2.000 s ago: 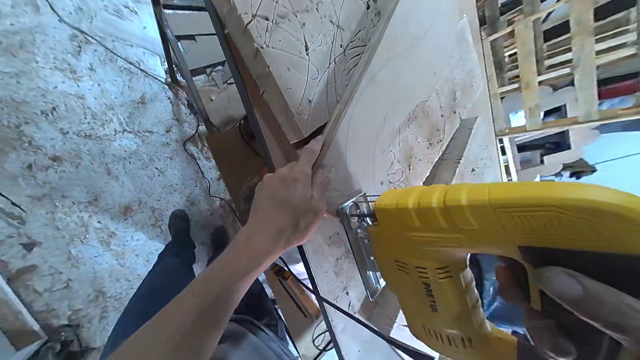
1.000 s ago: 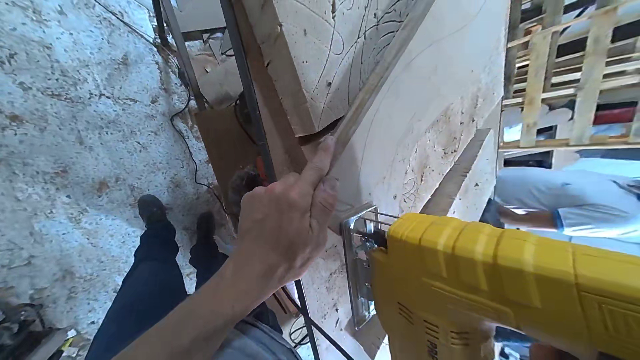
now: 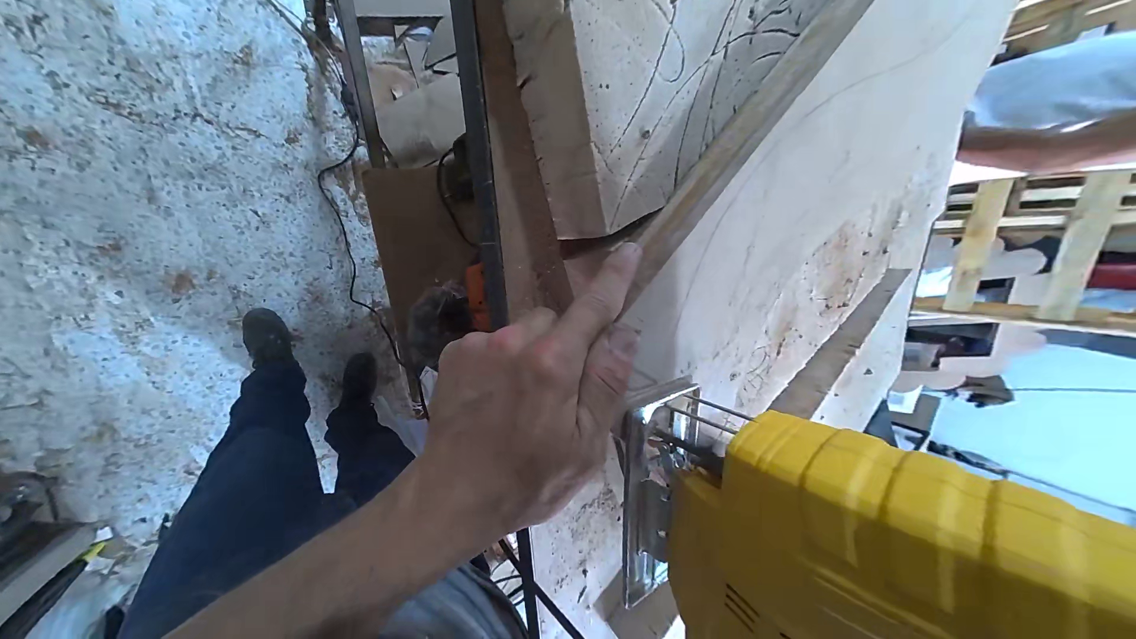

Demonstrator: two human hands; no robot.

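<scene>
My left hand (image 3: 532, 408) is at the centre, its fingers curled under, with the index finger and thumb at the near end of a long narrow wooden strip (image 3: 745, 133). The strip lies slanting across pale boards. Close to the right of the hand is a yellow Pretul jigsaw (image 3: 870, 524), its metal base plate (image 3: 646, 497) facing the wood. My right hand is outside the view, so its hold on the jigsaw is hidden. A thick board (image 3: 657, 98) with curved pencil lines lies beyond the left hand, and a pale board (image 3: 825, 160) with faint lines is to the right.
A black metal frame bar (image 3: 479, 160) runs along the work surface's left side. A dark cord (image 3: 342, 213) trails over the stained floor (image 3: 160, 177). Pallet-like wooden slats (image 3: 976, 240) stand at the right. Another person's arm (image 3: 1056, 146) shows at the upper right.
The other person, partly seen at the right one second ago, now shows only as an arm and sleeve higher up. My right hand, on the jigsaw handle two seconds ago, is out of view.
</scene>
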